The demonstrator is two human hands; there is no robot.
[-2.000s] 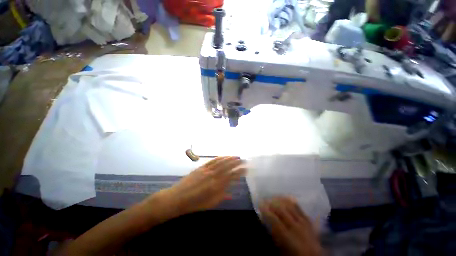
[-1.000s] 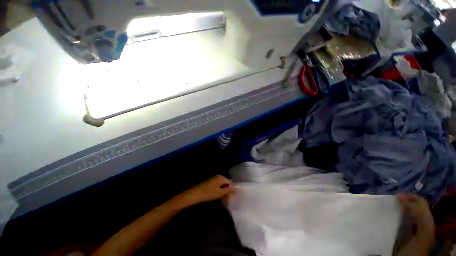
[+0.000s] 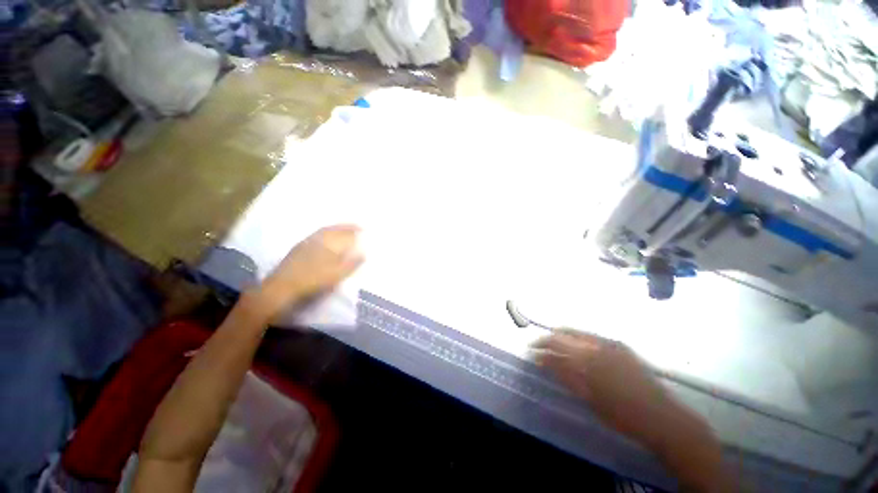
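My left hand is over the front left part of the white table, on or at a white cut piece whose lower part hangs at the table's front edge. Glare hides the rest of the cloth, and the fingertips are washed out, so the grip cannot be told. My right hand is blurred, low over the table near the front edge, beside the small dark-tipped piece. No cloth shows clearly in it. The sewing machine head stands to the right, its needle area left of the lamp glare.
A red basket with white pieces is below the table at left. The table ruler runs along the front edge. A brown surface lies left of the table. Heaps of white and blue cloth and a red bundle are behind.
The view has swung left from the machine's right side. My hands no longer stretch a white piece between them below the table; both are now over the table, wide apart.
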